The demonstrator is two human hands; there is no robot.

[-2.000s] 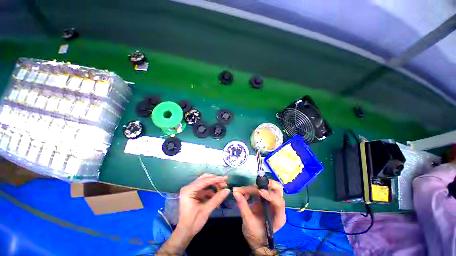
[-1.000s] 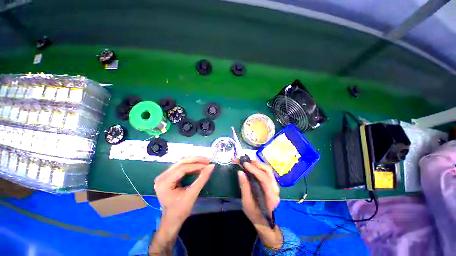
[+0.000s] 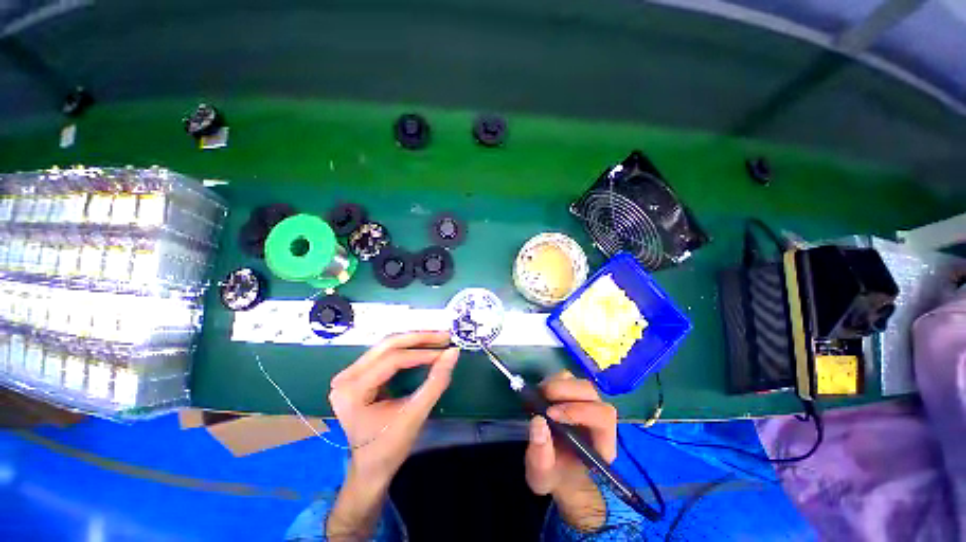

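Note:
A white round disc [image 3: 475, 319] with dark spots lies on the white strip [image 3: 408, 320] at the bench centre. My left hand [image 3: 394, 390] has thumb and forefinger together at the disc's lower left edge; whether a small part is pinched there is too small to tell. A thin solder wire [image 3: 284, 397] curves from the bench to my left hand. My right hand [image 3: 572, 434] is shut on the soldering iron [image 3: 580, 449]. The iron's metal tip points up and left and meets the disc's lower edge.
Green spool [image 3: 301, 250] stands left, among black discs [image 3: 394, 267]. Clear blister trays [image 3: 101, 286] are stacked far left. A round tin [image 3: 550, 269], a blue tray [image 3: 662, 321] with yellow sponge [image 3: 602, 322] and a fume fan [image 3: 638, 212] stand right. The black soldering station [image 3: 800, 318] is far right.
The iron has gone from pointing up beside the tin to the disc's lower edge. My left fingertips have come forward to the disc. My right hand has moved slightly right and down since the middle frame.

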